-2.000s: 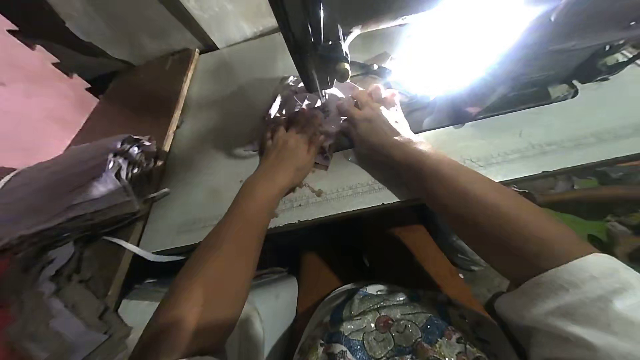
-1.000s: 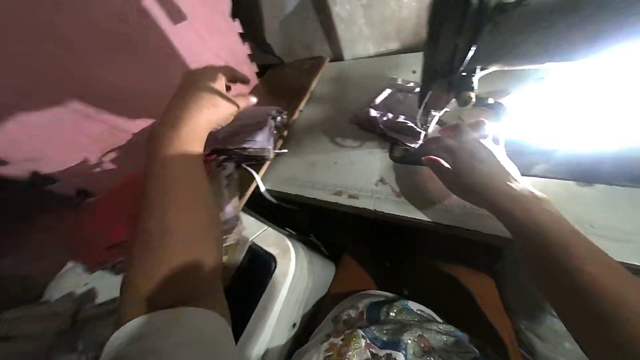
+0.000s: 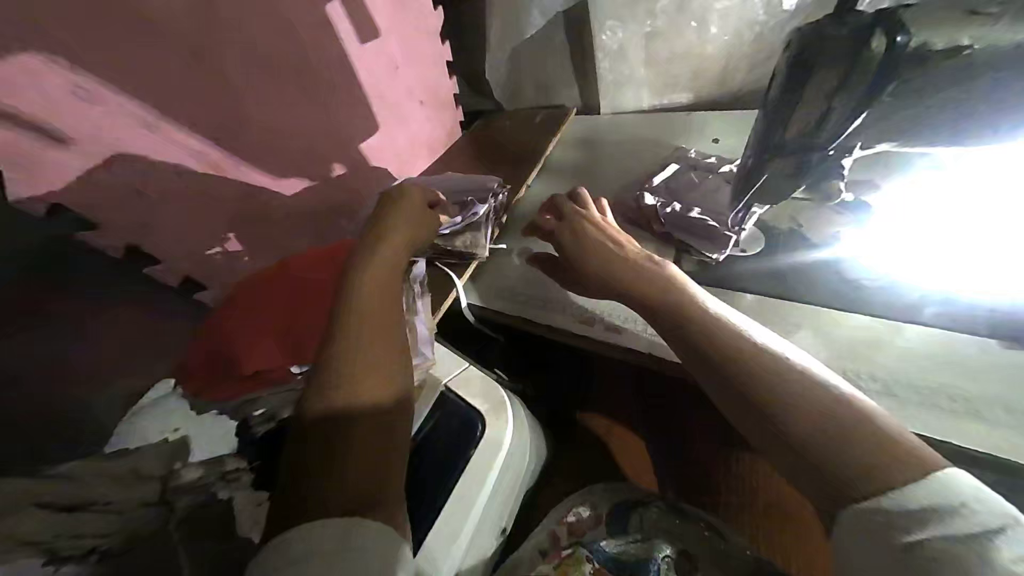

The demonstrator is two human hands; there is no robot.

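My left hand [image 3: 404, 218] lies on a stack of folded mauve fabric pieces [image 3: 472, 210] on the brown board at the left end of the table; its fingertips touch the fabric edges, and whether they grip one is hard to tell. Over the pale table, between that stack and the sewing machine [image 3: 808, 112], my right hand [image 3: 588, 244] is held with fingers apart and nothing in them. A crumpled mauve fabric piece [image 3: 692, 204] rests beside the machine's needle area, its right edge near the presser foot, to the right of my right hand.
A bright lamp glare [image 3: 960, 216] covers the right of the machine. Pink foam mats [image 3: 280, 96] stand at the left, with a red cloth [image 3: 272, 320] below. A white plastic casing [image 3: 488, 472] sits under the table's left end. A white strip [image 3: 456, 288] hangs off the board.
My left hand has gone from the fabric at the needle to the stack at the left. My right hand has moved left, away from the machine. The view has swung left.
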